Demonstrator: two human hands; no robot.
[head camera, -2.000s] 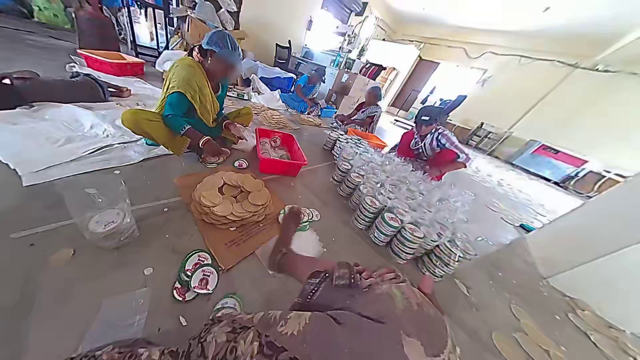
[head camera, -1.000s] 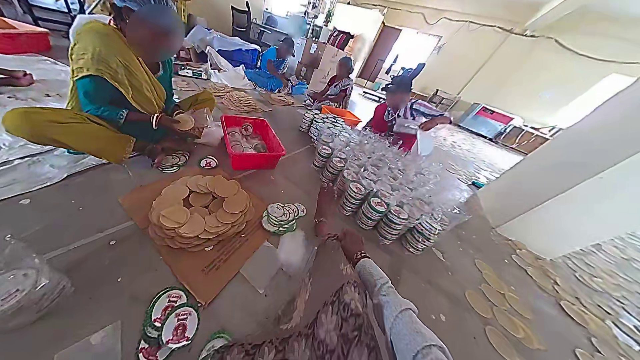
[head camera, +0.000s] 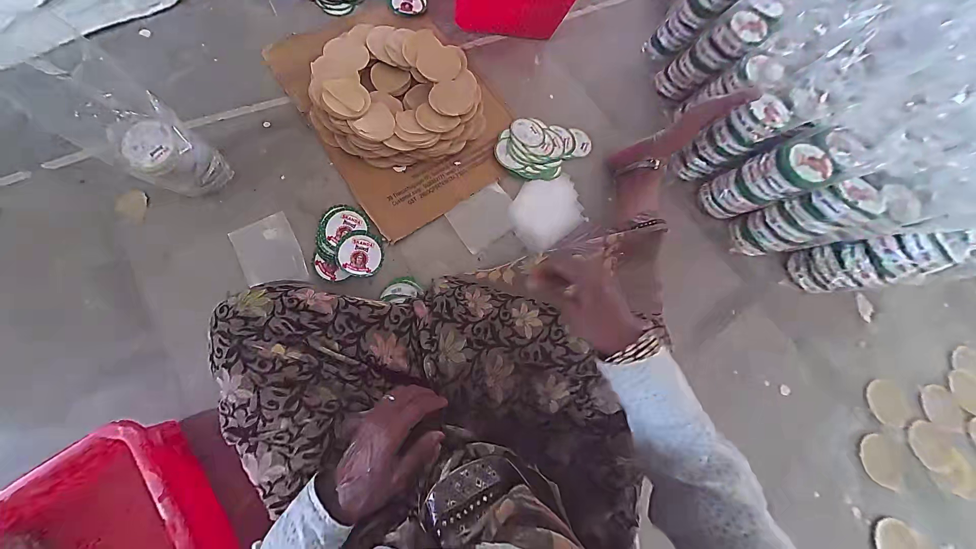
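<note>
My left hand (head camera: 389, 454) rests on the patterned cloth (head camera: 488, 366) over my lap, fingers curled; whether it holds anything is unclear. My right hand (head camera: 591, 301), blurred and wearing bangles, hovers over my right knee beside a small heap of clear plastic sheets (head camera: 545, 213). Beyond it, round paper labels (head camera: 534, 149) lie in a pile. Thin tan discs (head camera: 396, 99) are stacked in a ring on a flattened cardboard sheet (head camera: 366, 206). Another few printed round labels (head camera: 358, 254) lie before my left knee, near a square translucent sheet (head camera: 269, 248).
Bagged disc stacks (head camera: 770, 183) with green-edged labels fill the upper right. A clear bag (head camera: 171, 156) lies upper left. Red plastic containers stand at the lower left (head camera: 130, 473) and top (head camera: 515, 15). Loose pale discs (head camera: 930, 442) lie on the floor at right. My bare foot (head camera: 679, 133) extends near the stacks.
The view has tilted down strongly onto my lap. My left hand has come into view, and my right hand now shows over my knee. The other people are out of view.
</note>
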